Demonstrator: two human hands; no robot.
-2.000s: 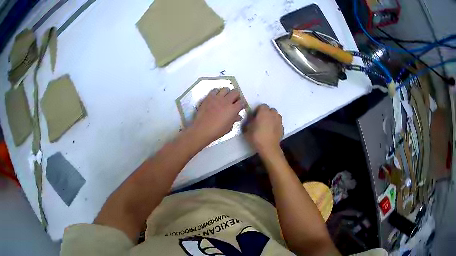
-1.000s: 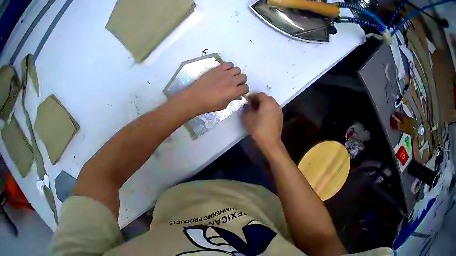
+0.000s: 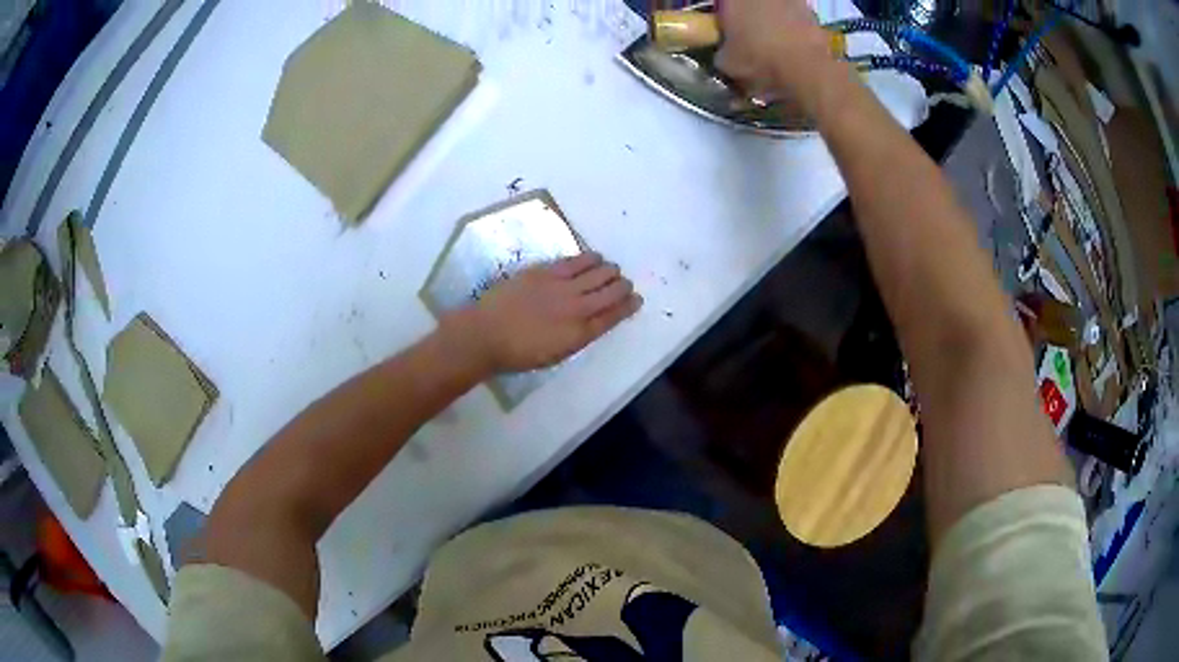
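The shiny silver five-sided metal template [image 3: 524,233] lies on a khaki pocket piece [image 3: 446,256], whose edges show around it near the table's front edge. My left hand [image 3: 556,310] lies flat on the template's lower right part, fingers close together, and hides that part. My right hand [image 3: 772,49] is closed around the light wooden handle of the steam iron [image 3: 698,88] at the top right. The iron's pointed metal front faces left. My right hand and forearm hide part of the handle and the iron's rear.
A large khaki pocket stack [image 3: 369,110] lies beyond the template. Smaller khaki piles [image 3: 158,395] and narrow fabric strips lie at left, with a partly hidden grey template [image 3: 185,530]. Blue hoses [image 3: 924,58] run behind the iron. A round wooden stool [image 3: 847,466] stands below the table edge.
My right hand has left the pocket's right edge and moved up and right onto the iron's handle. My left hand stays on the template. The view has shifted.
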